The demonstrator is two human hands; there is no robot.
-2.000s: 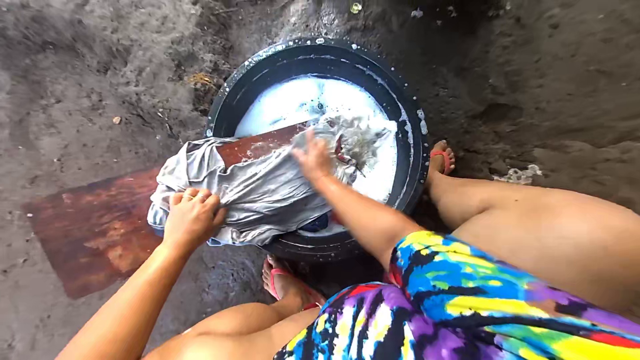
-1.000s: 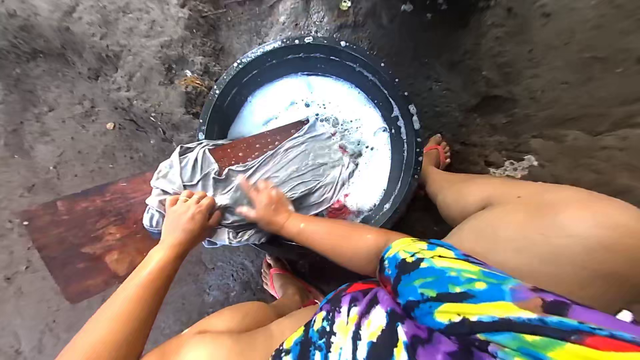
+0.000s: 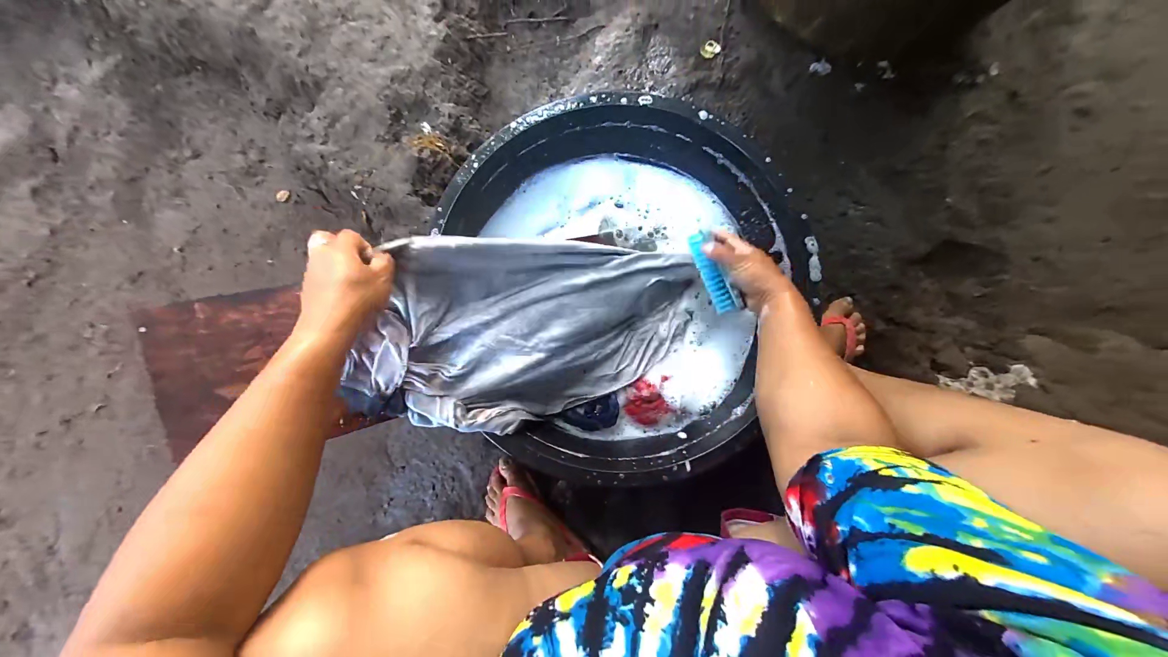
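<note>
A wet grey cloth garment [image 3: 538, 319] is stretched across a round black basin [image 3: 620, 470] of soapy water [image 3: 620, 196]. My left hand [image 3: 347, 274] grips its upper left corner. My right hand [image 3: 744, 265] holds a blue scrub brush [image 3: 716, 274], bristles toward the lower left, at the garment's right end; whether its fingers also pinch the cloth cannot be told. Beneath the cloth lies a reddish wooden board [image 3: 214, 347], partly hidden, its left part sticking out past the rim. Red cloth [image 3: 646, 401] and dark blue cloth [image 3: 593, 412] sit in the suds near the basin's lower edge.
Bare, dark, damp ground [image 3: 228, 137] surrounds the basin. My feet in red flip-flops stand close to it, one below [image 3: 525, 511] and one at the right [image 3: 844, 328]. A dark rounded object [image 3: 876, 23] is at the top edge, and foam [image 3: 990, 381] lies on the ground at right.
The garment, bunched and spread over the board before, is now lifted and stretched out. My right hand has moved right from the cloth's middle, and a blue brush shows in it.
</note>
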